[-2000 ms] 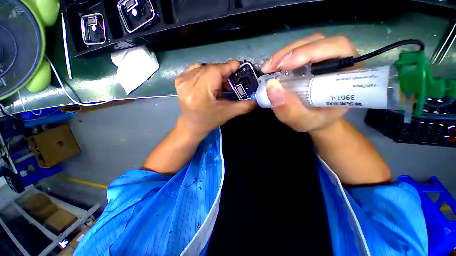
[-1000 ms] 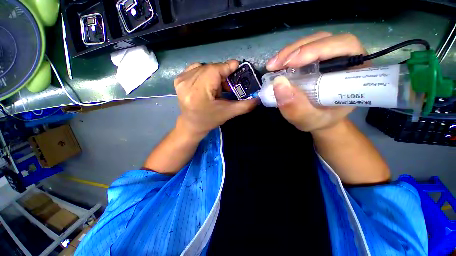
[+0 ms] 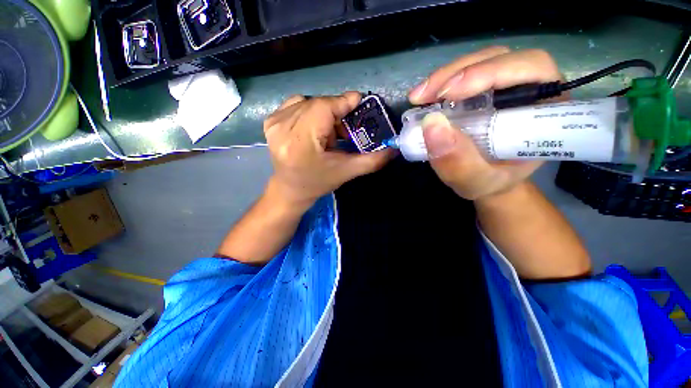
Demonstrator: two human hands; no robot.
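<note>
My left hand (image 3: 309,148) holds a small black rounded-square housing (image 3: 369,124) with a silvery outline between thumb and fingers, its open face towards me. My right hand (image 3: 485,125) grips a clear dispensing syringe (image 3: 559,130) with a white label, held almost level. A clear block with a black cable sits on the barrel under my fingers, and a green adapter (image 3: 658,117) is on its rear end. The short blue needle tip (image 3: 391,142) is at the lower right edge of the housing; whether it touches cannot be told.
A black blister tray (image 3: 295,29) with two housings (image 3: 142,44) in its pockets lies along the back of the green bench. Crumpled white paper (image 3: 204,104) lies by the bench edge. A green-framed fan (image 3: 30,72) stands at left, a black parts rack (image 3: 606,193) low at right.
The syringe and my right hand have shifted slightly to the right, the needle tip moving along the housing's lower edge. My left hand and the housing have barely moved.
</note>
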